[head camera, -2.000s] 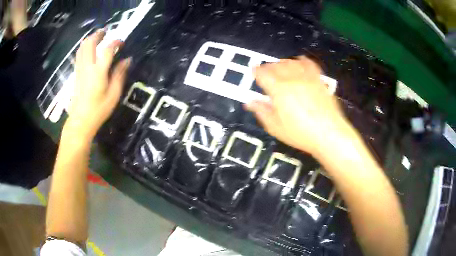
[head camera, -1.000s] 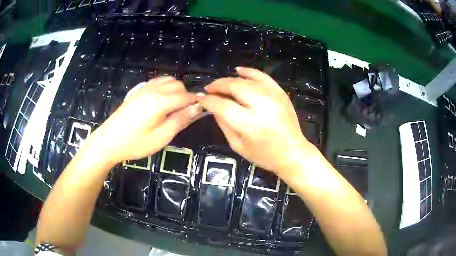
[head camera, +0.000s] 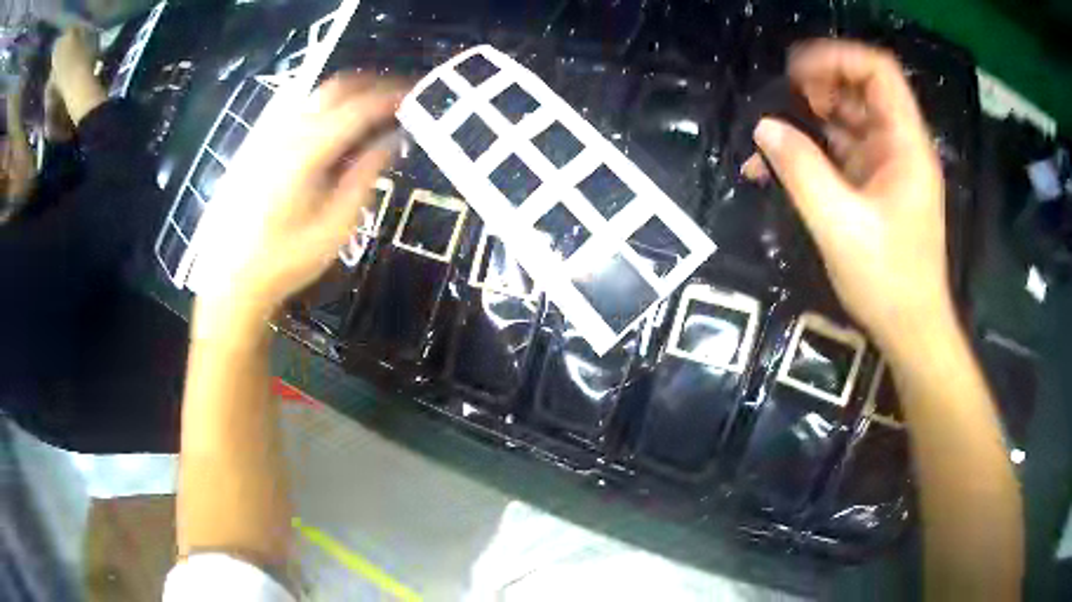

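A white sticker sheet (head camera: 547,165) with two rows of dark cells lies slanted over the tray, its lower right end over the framed pieces. My left hand (head camera: 312,176) is blurred at the sheet's upper left end; its fingertips come close to the edge, but a grip cannot be made out. My right hand (head camera: 870,176) is raised right of the sheet, apart from it, fingers curled; the dark background hides whether it holds a pad. The black glossy tray (head camera: 506,417) holds a row of dark pieces with cream square outlines (head camera: 711,329).
White-edged sheets (head camera: 218,176) lie at the left, behind my left hand. Another person's hand (head camera: 76,65) and dark sleeve are at the far left. A small white tab (head camera: 1036,282) and blurred pale scraps (head camera: 1044,179) lie at the right. The floor (head camera: 388,470) shows below the bench.
My hands were together over the tray and are now far apart. The sticker sheet, mostly hidden by them before, is now exposed and slanted. The camera view has also turned.
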